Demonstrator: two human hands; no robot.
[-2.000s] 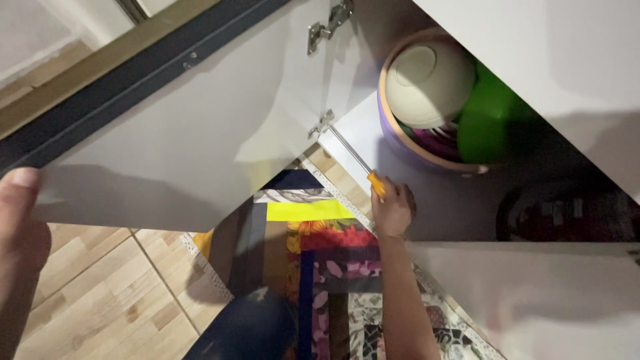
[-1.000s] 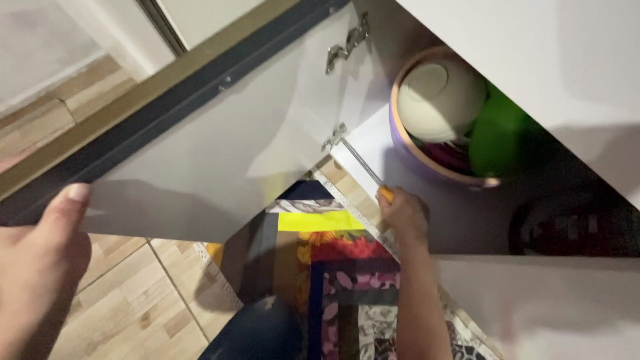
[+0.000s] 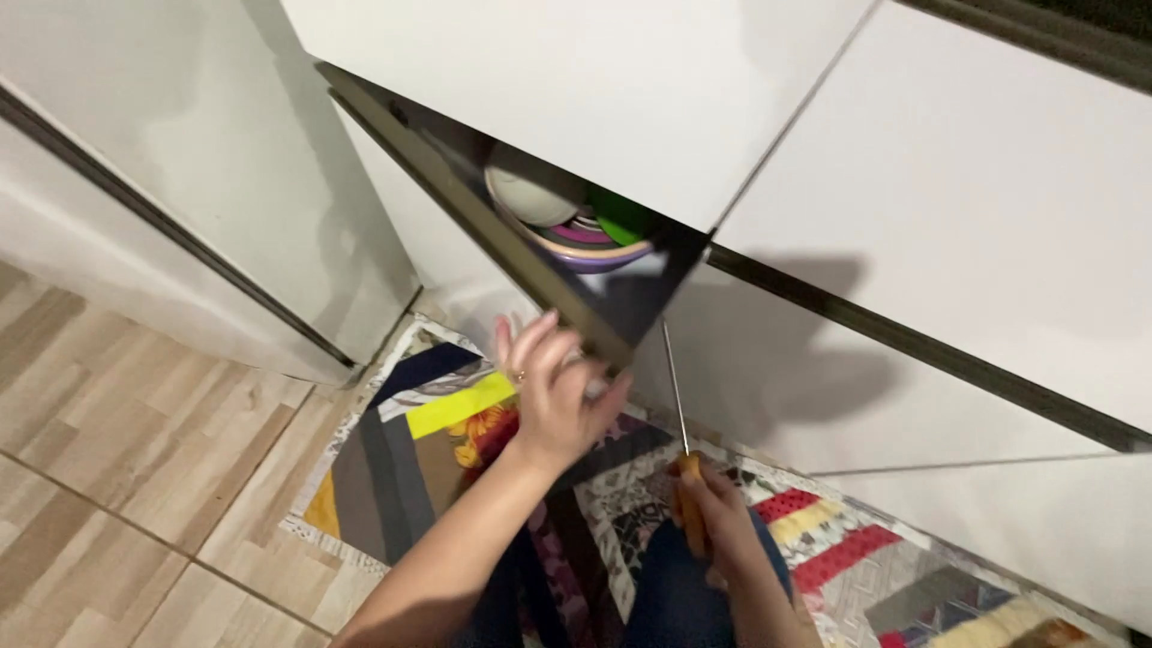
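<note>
A white cabinet door with a dark and bronze edge strip (image 3: 504, 243) stands partly open. My left hand (image 3: 558, 396) touches the lower part of that edge, its fingers spread and a ring on one of them. In my right hand (image 3: 720, 522) is a screwdriver (image 3: 689, 477) with an orange handle, its long metal shaft pointing up toward the cabinet's lower front; its tip lies close to the white panel, and contact cannot be told. Through the gap a purple bowl (image 3: 594, 263) shows, holding a pale round container (image 3: 535, 193) and a green item (image 3: 621, 216). The hinges are hidden.
White cabinet fronts (image 3: 972, 180) extend above and to the right. A patchwork rug (image 3: 432, 468) lies below on wood-look floor tiles (image 3: 117, 441). Another white panel with a dark seam (image 3: 234, 180) stands at the left. My knees are over the rug.
The door, wide open earlier with its hinges showing, is now mostly closed. My right hand with the screwdriver has come away from the lower hinge. The view has shifted a lot.
</note>
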